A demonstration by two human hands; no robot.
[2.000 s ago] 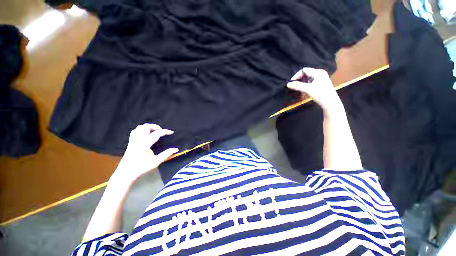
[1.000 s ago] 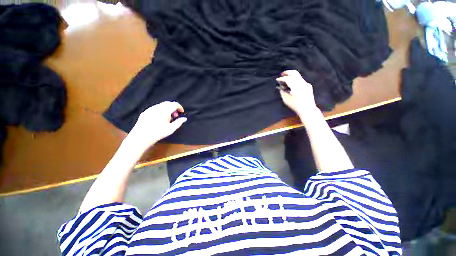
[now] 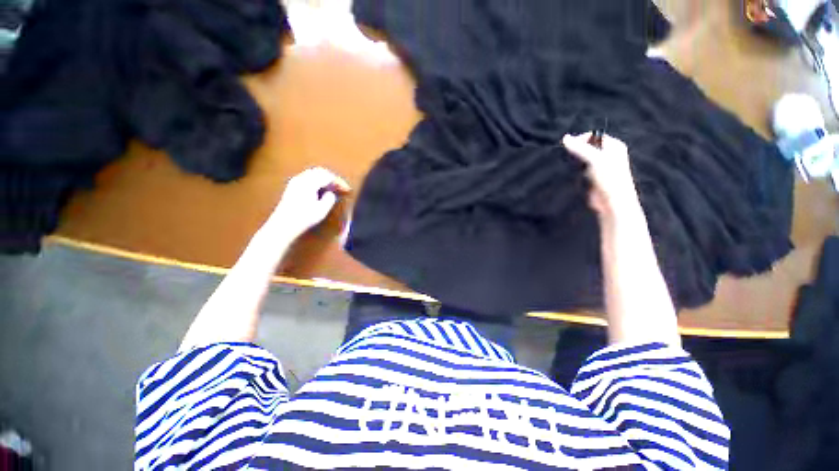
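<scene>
A black dress (image 3: 497, 248) lies bunched on the table, its smooth hem hanging over the near edge. My right hand (image 3: 605, 170) is over the dress's skirt. Its fingers are closed on small dark thread snips (image 3: 597, 138), mostly hidden, with thin tips pointing away from me. My left hand (image 3: 311, 198) is off the dress, above the table just left of its edge. Its thumb and fingers are curled together and I see nothing in them.
The orange-brown table (image 3: 313, 110) has a pale yellow edge. Other black garments (image 3: 184, 83) are heaped at the far left. More black cloth (image 3: 736, 386) is below the table edge at the right. Light-blue-and-white items (image 3: 800, 129) stand at the far right. Grey floor (image 3: 101, 340) shows at the lower left.
The dress, its left part now bunched, and the left heap appear further right in view. My left hand has come off the dress. The snips' tips now show above my right fingers.
</scene>
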